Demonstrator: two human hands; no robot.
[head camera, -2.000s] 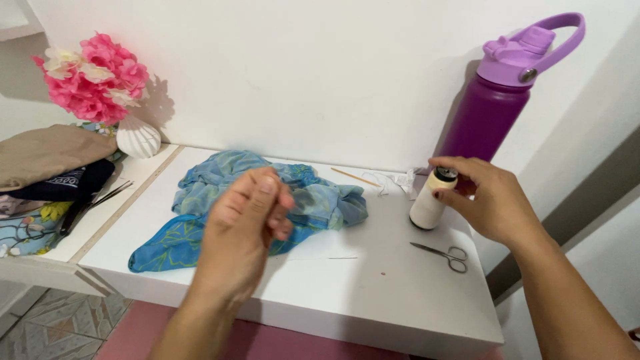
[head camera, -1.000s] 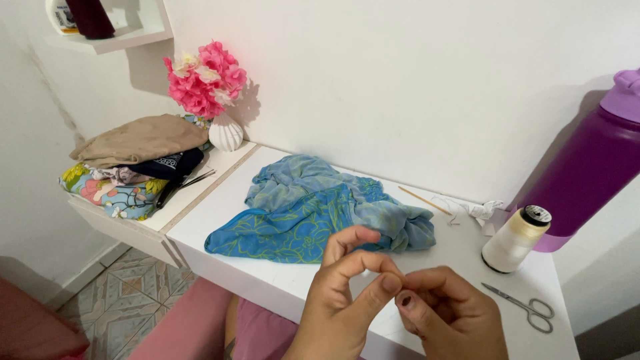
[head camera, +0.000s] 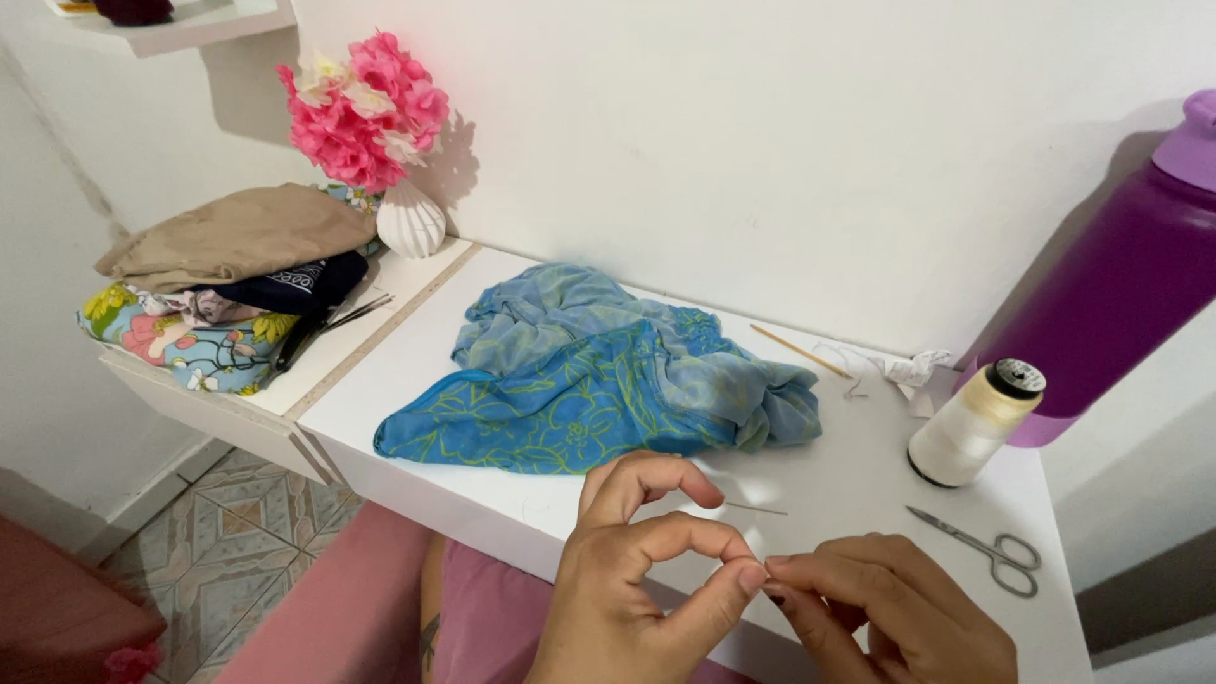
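My left hand (head camera: 665, 570) has thumb and index fingertips together, right against the pinched fingertips of my right hand (head camera: 874, 598). Anything as fine as thread between them is too small to make out. Behind the hands a blue cloth with green line flowers (head camera: 560, 408) lies crumpled on the white table (head camera: 380, 427). A thin needle-like piece (head camera: 757, 508) lies just beyond my left hand. To the right stands a cone of cream thread (head camera: 974, 427), with small metal scissors (head camera: 988, 551) lying in front of it.
A purple bottle (head camera: 1102, 285) leans at the right by the wall. A thin wooden stick (head camera: 801, 350) and crumpled white scrap (head camera: 917, 369) lie near the back edge. Folded fabrics (head camera: 237, 237), dark-handled scissors (head camera: 309, 332) and a white flower vase (head camera: 410, 220) are at the left.
Two seconds ago my right hand was at the thread cone and my left was apart over the cloth; now their fingertips meet. The view has swung left.
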